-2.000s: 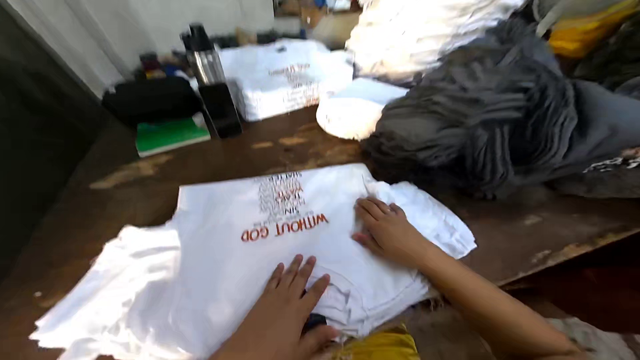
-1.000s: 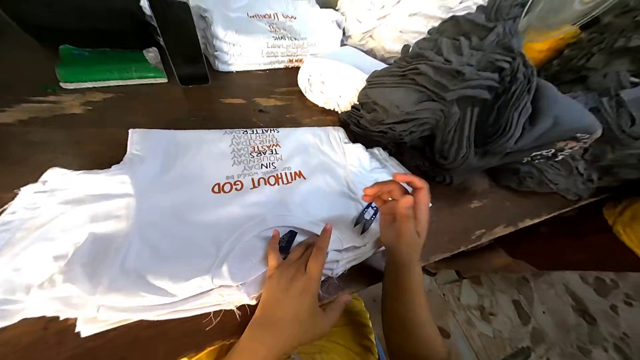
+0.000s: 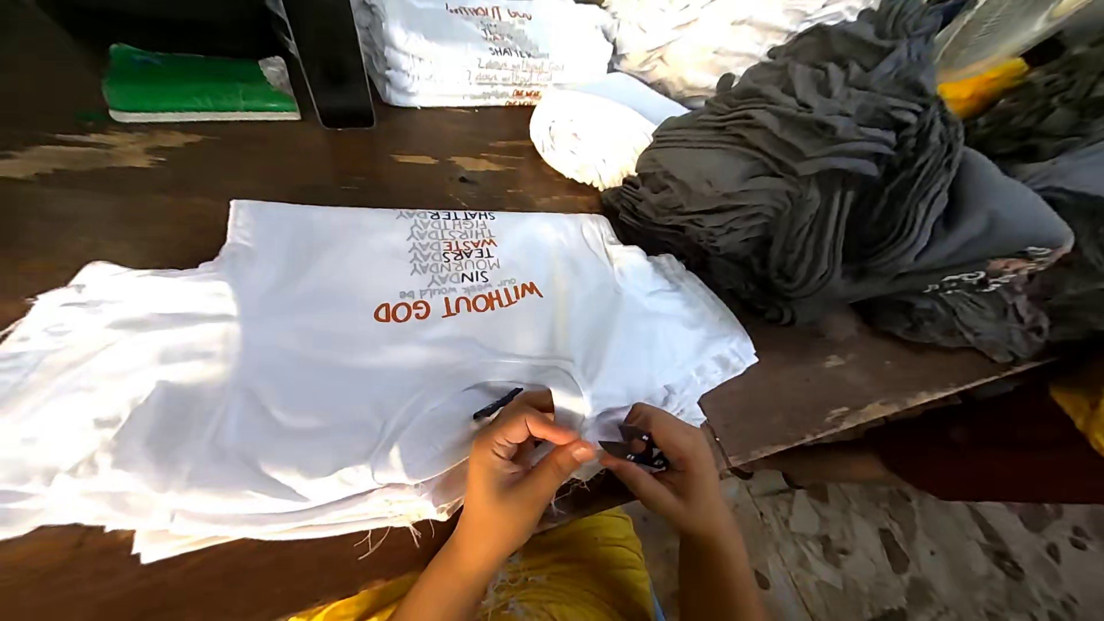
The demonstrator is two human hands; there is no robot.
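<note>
A white printed T-shirt [image 3: 328, 345] lies on top of a stack of white shirts on the wooden table, its neckline towards me. My left hand [image 3: 526, 457] pinches the shirt's collar edge between thumb and fingers. A dark neck label [image 3: 498, 404] shows just beside those fingers. In my right hand [image 3: 673, 470] is a small pair of dark thread snips [image 3: 634, 448], with the blades pointing left, close to my left fingertips and the collar. Loose threads [image 3: 388, 535] hang from the stack's near edge.
Dark grey garments [image 3: 776, 164] are heaped at the right, beside a rolled white cloth [image 3: 586, 134]. Folded printed white shirts [image 3: 492, 52], a black phone [image 3: 332, 65] and a green notebook [image 3: 198, 84] lie at the back. The table's edge [image 3: 880, 414] slants along the right.
My right hand first lay flat on the shirt, then was raised with the snips showing, and is now down at the collar. My left hand has gone from spread on the neckline to pinching the collar.
</note>
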